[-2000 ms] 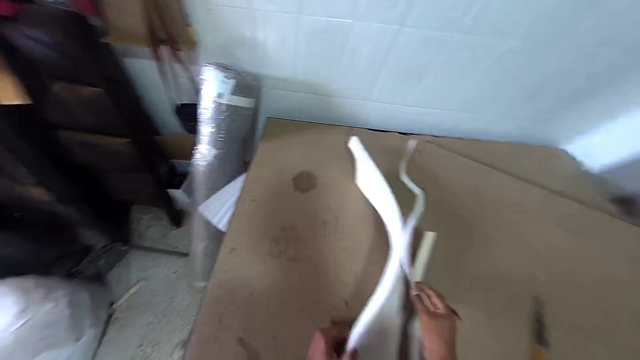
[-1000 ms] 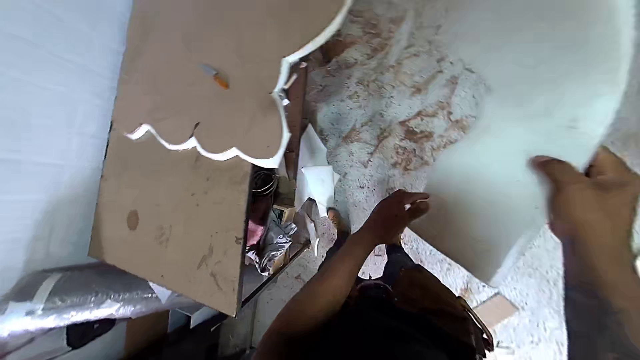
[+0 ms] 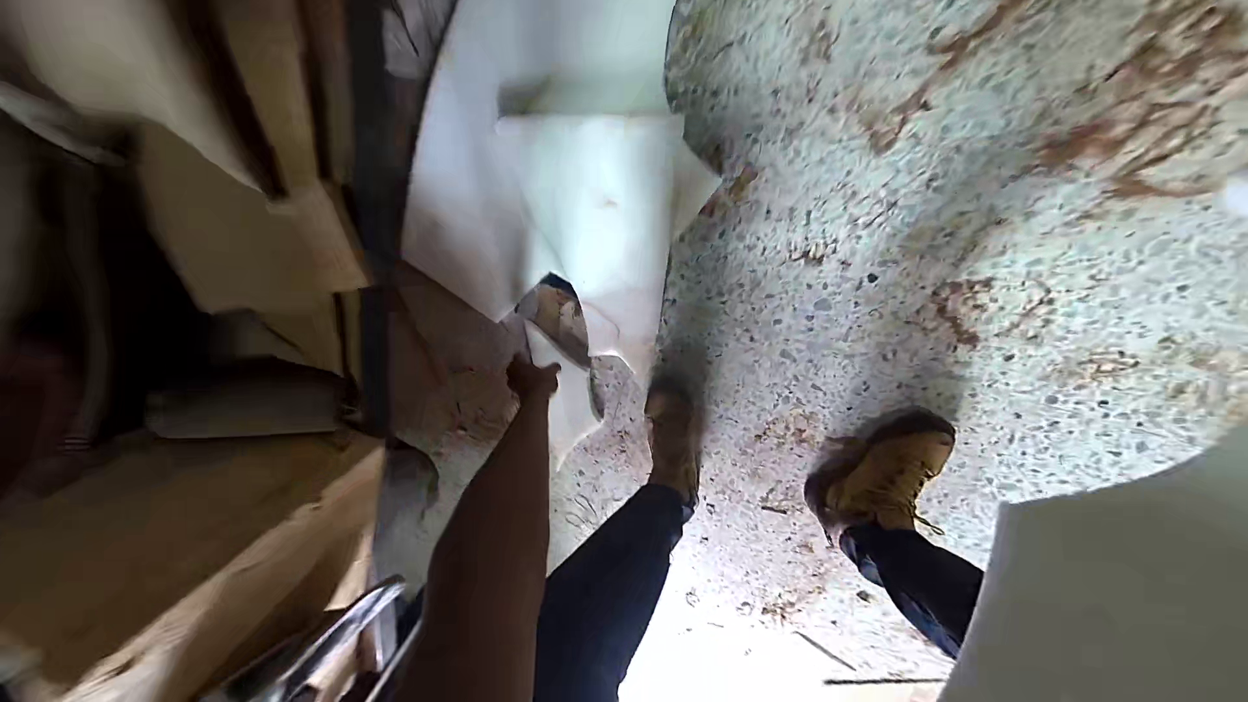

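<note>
My left hand (image 3: 533, 377) reaches down near the floor and touches the edge of a small white sheet scrap (image 3: 573, 390); blur hides whether its fingers grip it. Just beyond it, larger white sheet offcuts (image 3: 604, 205) with cut edges lie overlapping on the floor. A big pale sheet (image 3: 1131, 595) fills the lower right corner. My right hand is out of view.
My two boots (image 3: 882, 473) stand on the stained speckled floor (image 3: 1053, 390). Along the left are shelves with boards and boxes (image 3: 234, 234), a dark upright post (image 3: 375, 195), and a wooden board edge (image 3: 224, 546) lower down.
The view has swung down to the floor. My left hand, empty beside the table a second ago, now reaches to the white scraps. My right hand has left the view.
</note>
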